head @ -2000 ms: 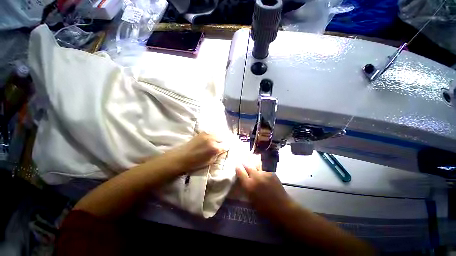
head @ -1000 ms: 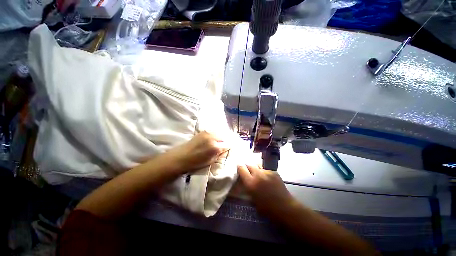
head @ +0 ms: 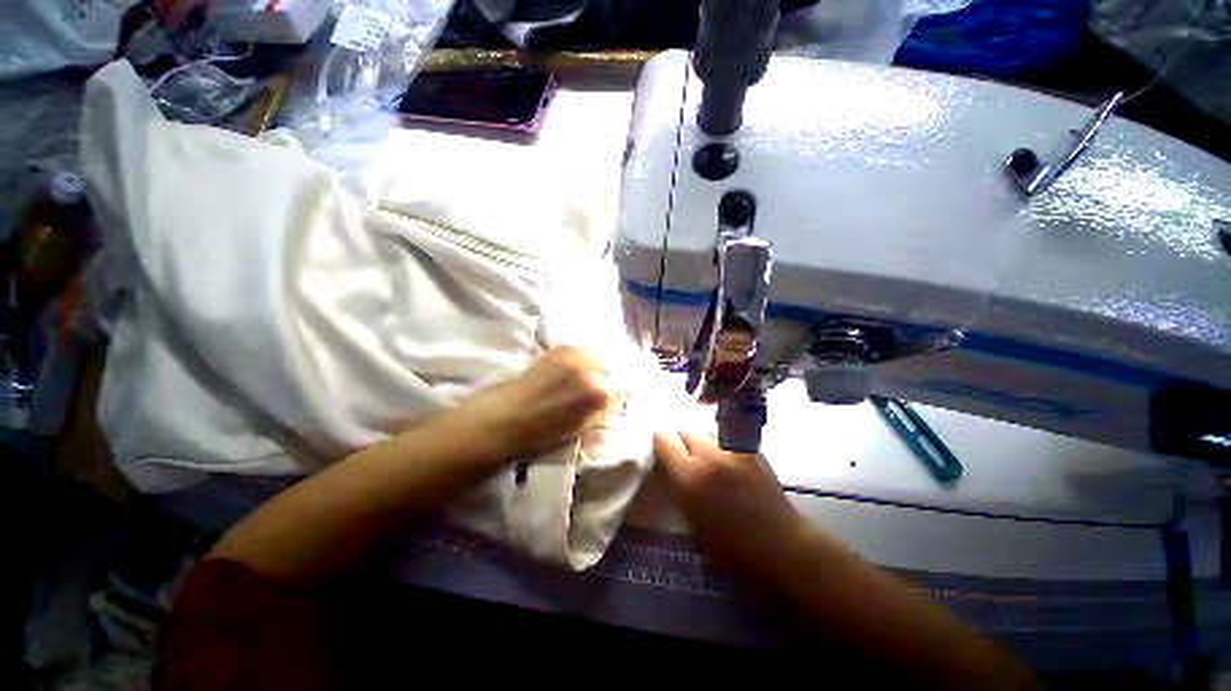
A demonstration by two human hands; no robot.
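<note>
A cream garment (head: 311, 311) lies heaped on the white table, left of the sewing machine head (head: 864, 189). Its folded, seamed edge runs under my hands towards the presser foot area, which is washed out by bright light. My left hand (head: 556, 398) is closed on the cloth just left of the needle area. My right hand (head: 716, 479) grips the edge of the cloth in front of the needle; its fingertips are partly lost in glare. The needle itself cannot be made out.
Teal-handled snips (head: 921, 440) lie right of the needle area, under the machine head. A smartphone (head: 478, 100) lies behind the cloth. Clear plastic bags (head: 354, 81) and a blue bag (head: 992, 34) are at the back. A ruler-marked front edge (head: 662, 564) runs before my hands.
The view has shifted slightly, so the machine and snips sit a little further right. Both hands keep their hold, and the lower cloth edge by them has moved slightly up and right.
</note>
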